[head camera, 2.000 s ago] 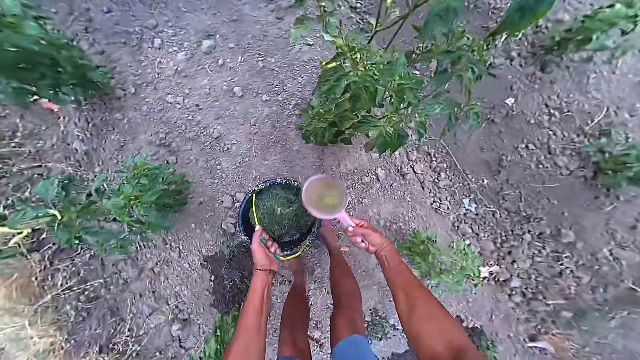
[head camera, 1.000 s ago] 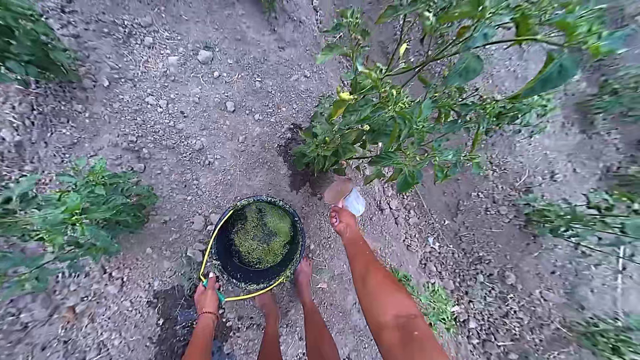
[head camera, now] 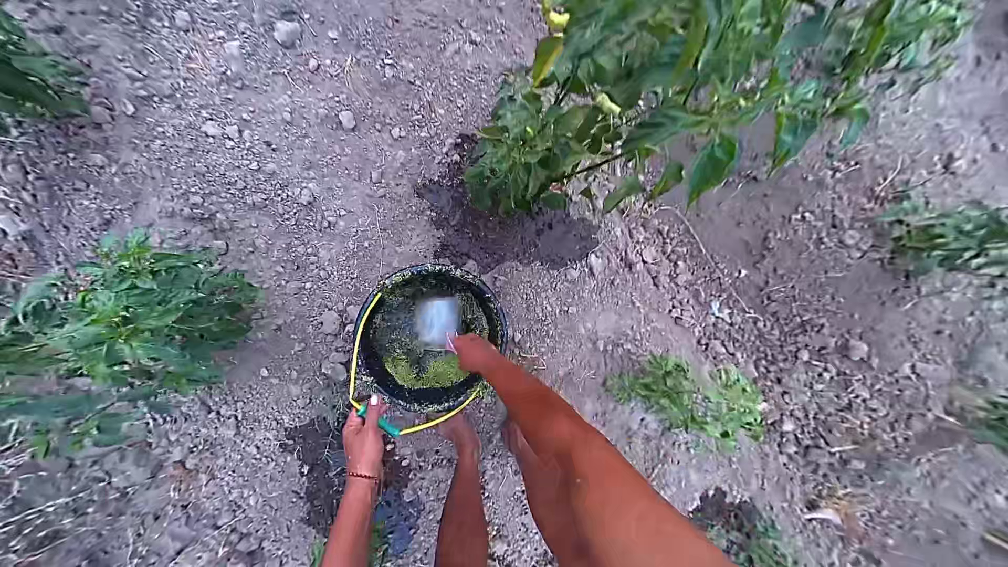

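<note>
A round black bucket (head camera: 498, 331) stands in front of my feet, with water and small green floating plants inside. Its yellow handle (head camera: 356, 358) has a green grip (head camera: 387, 426). My left hand (head camera: 365, 441) holds the handle at this grip, low on the bucket's left side. My right hand (head camera: 476, 353) reaches over the bucket and is closed on the pink handle of a dipper. The dipper's pale cup (head camera: 438, 321) is blurred and lies over the water; whether it dips in cannot be told.
A leafy pepper plant (head camera: 543, 150) leans over wet soil (head camera: 520, 236) ahead. More leafy plants grow at left (head camera: 150, 307) and far right (head camera: 953, 240), with low weeds (head camera: 693, 394) right of my leg. Dry, stony soil lies around.
My right hand has brought the dipper back from the pepper plant's base to over the bucket. The wet patch under that plant looks larger. My left hand remains on the bucket's handle.
</note>
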